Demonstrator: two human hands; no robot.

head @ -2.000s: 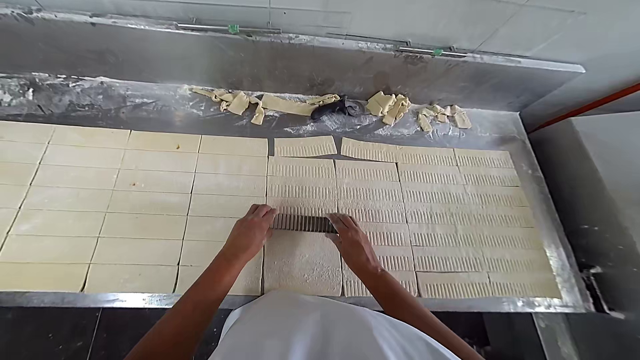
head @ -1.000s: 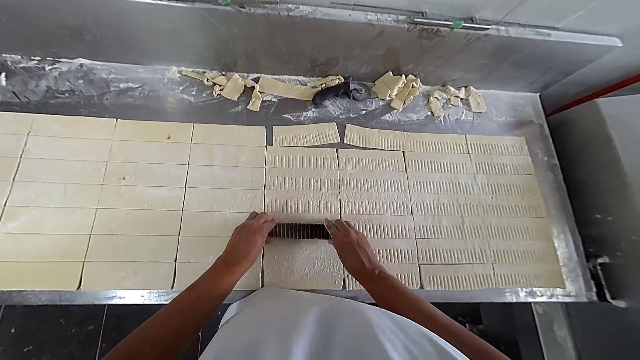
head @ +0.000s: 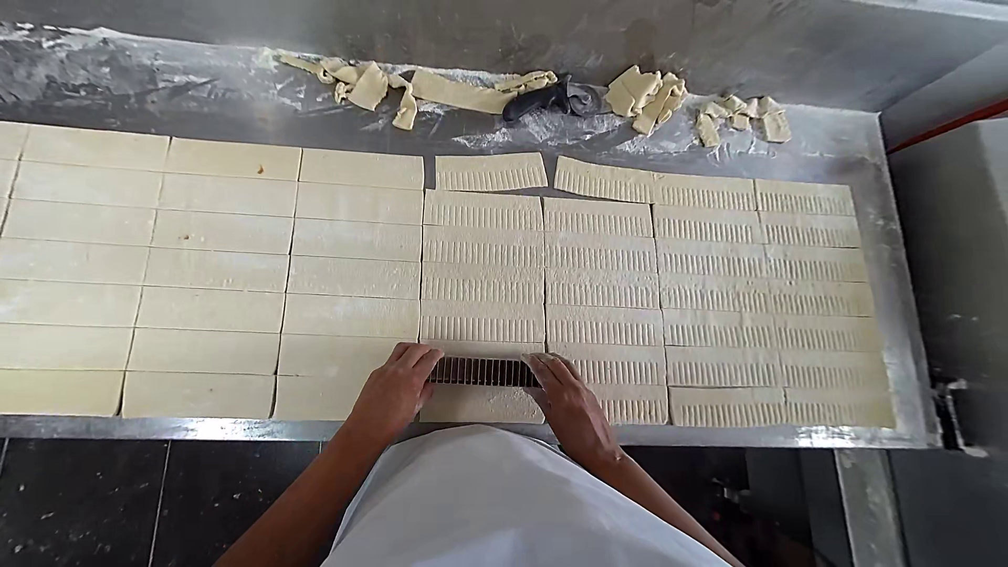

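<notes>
My left hand (head: 398, 387) grips one end of a multi-blade dough cutter (head: 482, 372), and my right hand (head: 568, 398) grips the other. The cutter lies across a dough strip in the fifth visible column, near the front edge. Below it is a plain dough piece (head: 482, 404). The strips above it, such as this slit dough strip (head: 482, 330), bear rows of short parallel slits, as do those to the right, like the slit strip (head: 720, 367). Left of my hands the dough rectangles (head: 350, 276) are smooth. How deep the blades sit in the dough is hidden.
Dough scraps (head: 457, 92) lie along the floured back of the steel table (head: 236, 429), with a dark-handled tool (head: 539, 98) among them. A steel wall (head: 504, 31) rises behind. White cloth (head: 488, 504) covers my front, close to the table's front edge.
The view has shifted somewhat. Both hands stay on the cutter, which has moved slightly toward the table's front edge, and more slit dough shows above it.
</notes>
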